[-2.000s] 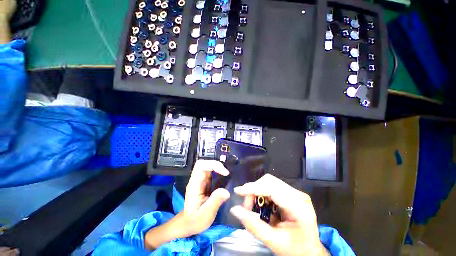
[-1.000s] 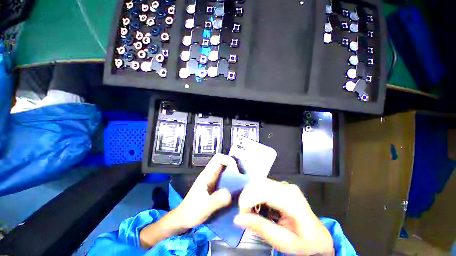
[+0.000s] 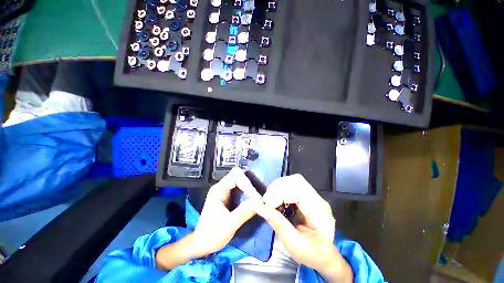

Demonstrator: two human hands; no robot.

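A glossy dark blue-grey phone back cover [image 3: 266,157] lies tilted under and between my hands, its camera end pointing away from me over the cover tray. My left hand [image 3: 221,213] is at the cover's left side, thumb and index fingertips together. My right hand [image 3: 301,221] is bare, its thumb and index fingertips meeting my left fingertips above the cover. Something small and dark with a gold glint shows inside my right hand's curled fingers. Whether a tiny piece is between the touching fingertips cannot be told. The cover's lower middle is partly hidden by my hands.
The black foam parts tray [image 3: 221,90] holds rings at left and tabbed parts in rows. The lower cover tray [image 3: 377,166] holds phone housings at left and a grey cover [image 3: 352,160] at right. A blue perforated crate [image 3: 137,152], a carton [image 3: 420,193] and another person's blue sleeve [image 3: 50,160] flank it.
The cover has turned from its pale, tilted view to show its glossy camera-end face. My hands have moved together, and their fingertips now meet above it.
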